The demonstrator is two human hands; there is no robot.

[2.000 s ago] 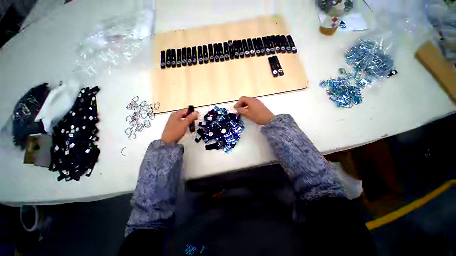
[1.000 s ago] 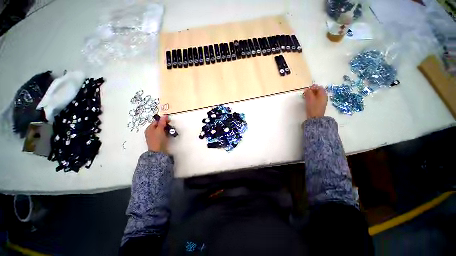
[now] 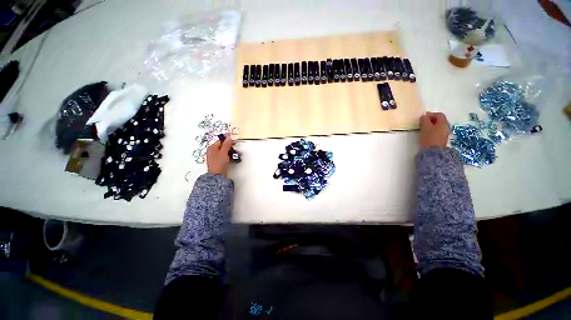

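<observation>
My left hand (image 3: 219,155) holds a black strap tab (image 3: 235,155) by the board's lower left corner, beside the wire rings (image 3: 205,134). My right hand (image 3: 434,130) is closed at the board's lower right corner, close to the blue-silver metal pieces (image 3: 473,145); whether it grips the board or a small piece is hidden. A heap of finished assemblies (image 3: 305,169) lies between my hands. The tan board (image 3: 325,112) bears an even row of black straps (image 3: 329,71), with two more straps (image 3: 386,97) below it.
A large pile of loose straps (image 3: 134,150) lies at left by a small carton (image 3: 84,157) and black and white bags. Clear plastic (image 3: 188,47) lies behind. At right are a second metal pile (image 3: 510,107) and a small amber bottle (image 3: 461,57). The table's front edge runs below.
My left hand has moved left from the heap with the strap tab. My right hand has moved from the heap to the board's right corner. The camera view has shifted.
</observation>
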